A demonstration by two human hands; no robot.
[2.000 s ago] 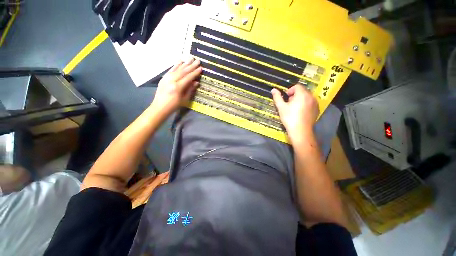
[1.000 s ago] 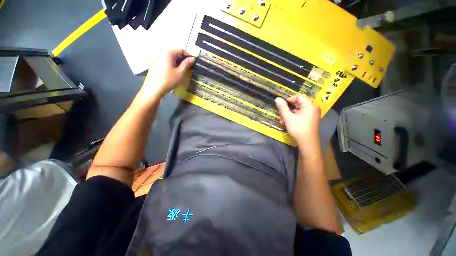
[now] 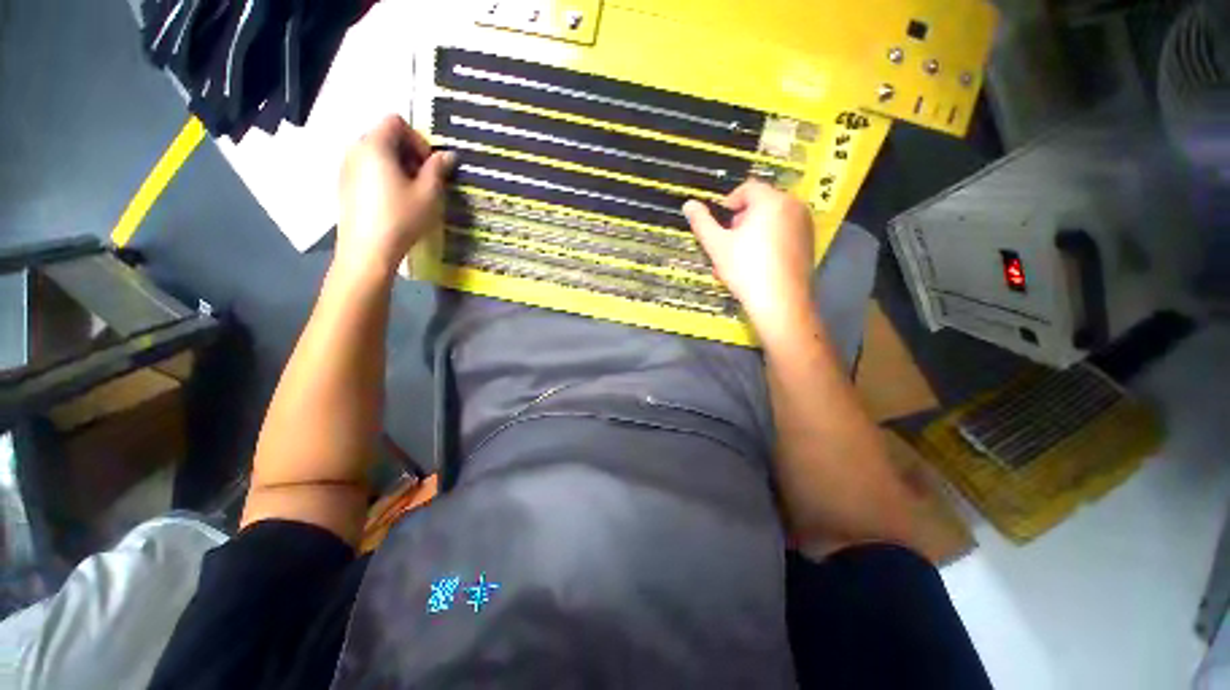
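A yellow fixture plate (image 3: 701, 54) rests over the apron on my lap. Its two upper slots hold black zippers (image 3: 594, 100). A third black zipper (image 3: 567, 189) lies along the third slot, its ends at my fingers. My left hand (image 3: 391, 189) pinches its left end. My right hand (image 3: 758, 243) pinches its right end with thumb and finger. The lower slots (image 3: 580, 256) look grey-brown and hold no zipper. Whether the third zipper is fully down in its slot I cannot tell.
A pile of black zippers (image 3: 256, 54) lies on a white sheet (image 3: 290, 182) at upper left. A pale box with red display (image 3: 991, 256) stands right, above a spare yellow fixture (image 3: 1032, 452). A metal frame (image 3: 101, 330) is left. A pale sleeve (image 3: 101, 593) shows at lower left.
One second ago the third zipper was blurred and held lower over the slots. Now it lies along the third slot. The plate appears further left and more level in view.
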